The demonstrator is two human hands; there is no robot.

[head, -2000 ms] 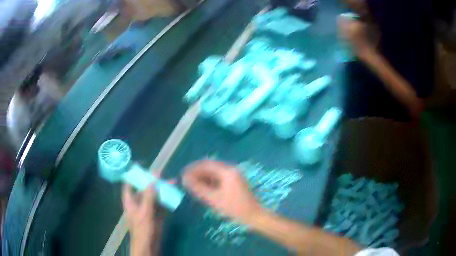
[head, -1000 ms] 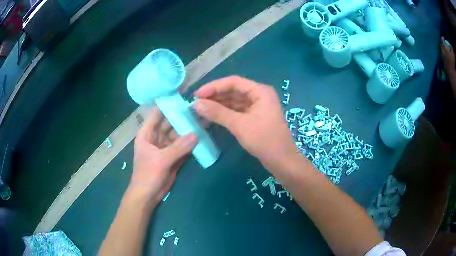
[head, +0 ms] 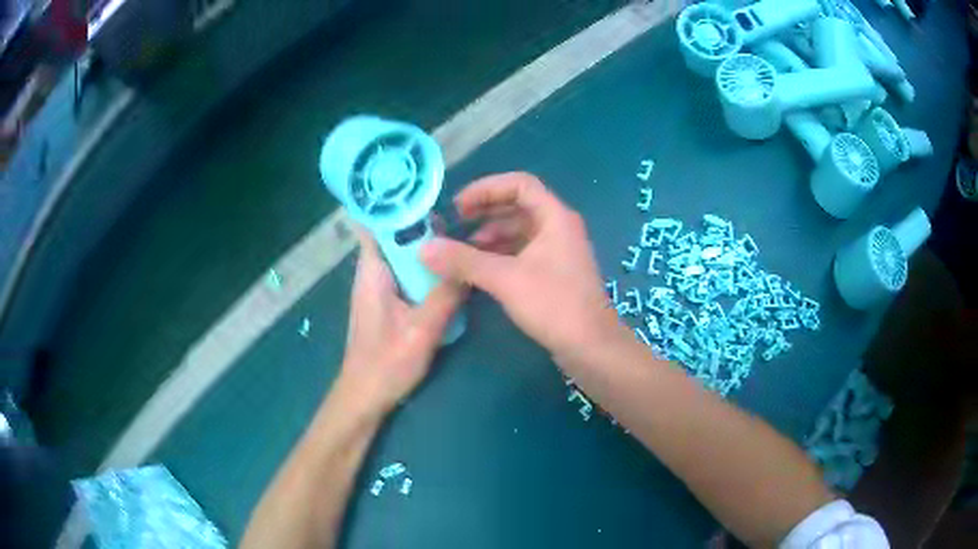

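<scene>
A light-blue fan housing [head: 402,252] stands out above the pale strip, its round head up with an open-spoked face toward me. A dark slot shows in the handle just below the head. My left hand [head: 391,322] is closed around the handle from below. My right hand [head: 525,252] is at the handle's right side near the slot, its thumb against the handle and its fingers bent. Whether its fingertips hold a small piece is hidden. A pile of small light-blue clips [head: 713,300] lies right of my right hand, partly behind the forearm.
A stack of fan housings [head: 799,91] lies at the upper right, with a single housing [head: 871,266] below it. A brown box [head: 912,370] at the right edge holds light-blue pieces. A plastic bag [head: 150,509] lies at lower left. Small bits [head: 393,472] lie near the bottom.
The housing has turned, so its open-spoked face and dark slot now show instead of the finely slotted face. Housing and both hands sit a little further right in view.
</scene>
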